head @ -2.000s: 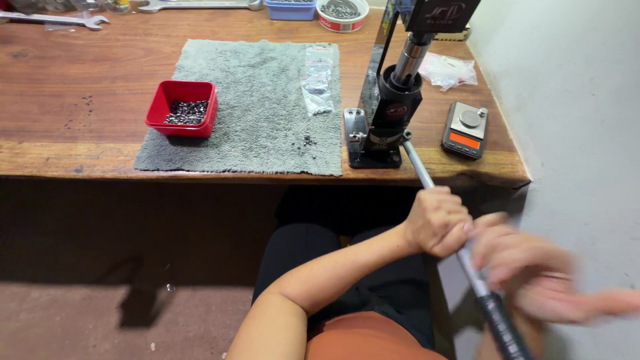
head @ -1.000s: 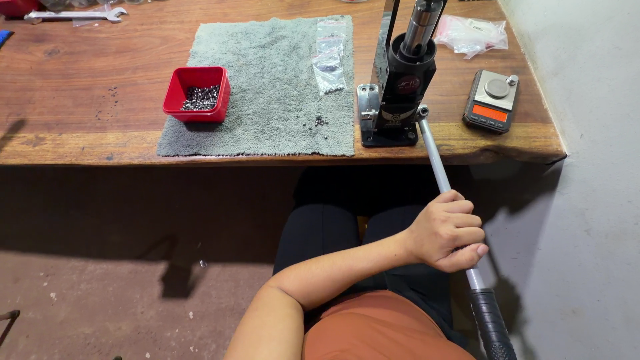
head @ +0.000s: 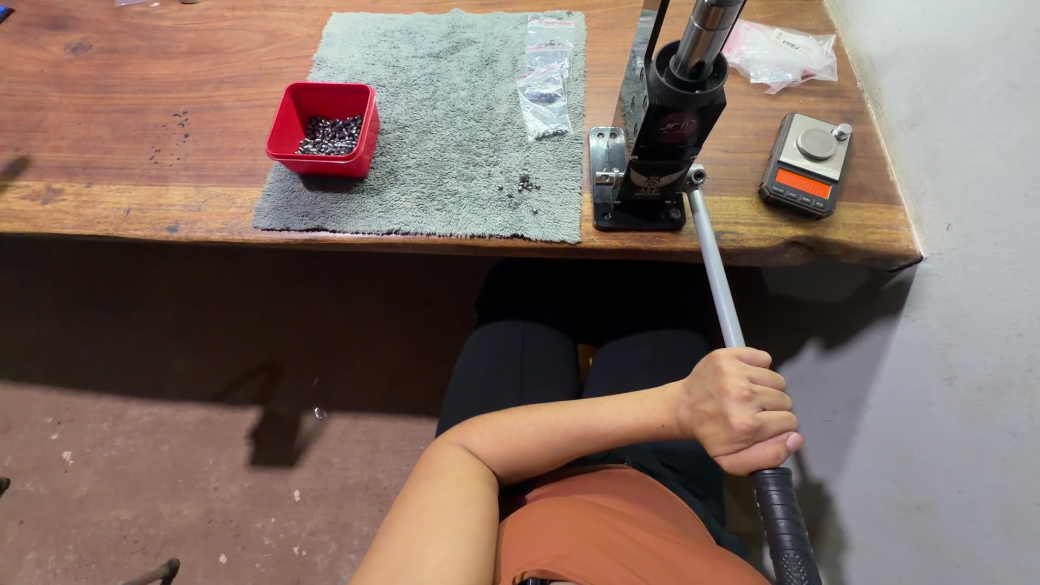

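Observation:
My left hand [head: 739, 410] is closed around the grey metal lever [head: 715, 268], just above its black wrapped grip [head: 784, 520]. The lever slants up to the base of a black bench press [head: 670, 122] with a steel ram [head: 705, 41], standing at the table's front edge. My right hand is out of view. Left of the press, a red square plastic tub [head: 370, 134] with many small metal pieces sits partly on a grey towel [head: 439, 122]. Small zip bags [head: 544, 101] and a few loose dark bits [head: 526, 185] also lie on the towel.
Right of the press, a small digital scale [head: 812, 158] with an orange display rests on the wooden table [head: 162, 203]. Behind it lies a clear plastic bag [head: 784, 55]. A pale wall [head: 967, 325] borders the right side, close to the lever.
Two seconds ago my right hand was beside my left at the lever; it has left the view. My left hand stays closed on the lever.

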